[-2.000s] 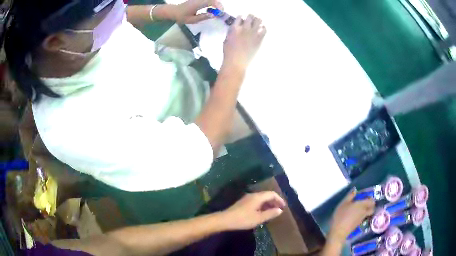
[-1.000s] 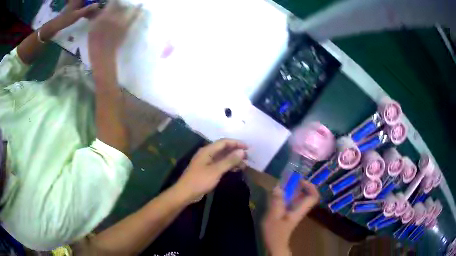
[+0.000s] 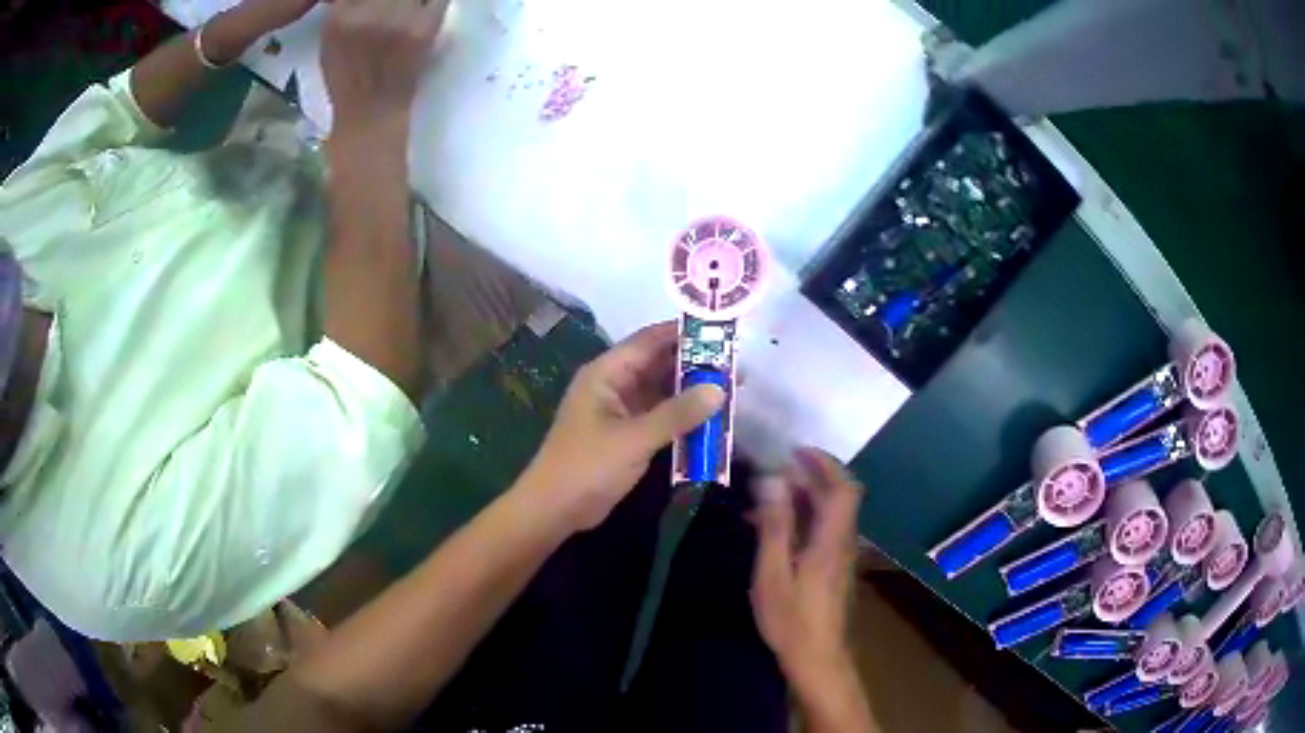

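Note:
My left hand holds an open pink fan half-assembly upright over the near edge of the white sheet, with the thumb on its blue battery cell. The round spoked head points away from me, and a small circuit board shows in the handle above the cell. My right hand is just right of the handle's lower end, slightly blurred, fingers apart and holding nothing that I can see.
A black parts tray full of green boards lies at the right. Several open fans lie along the green surface at far right. Small pink parts lie on the white sheet. A coworker in pale green sits at left.
My right hand has brought a fan from the right-hand group to the middle and let it go. My left hand has taken hold of it.

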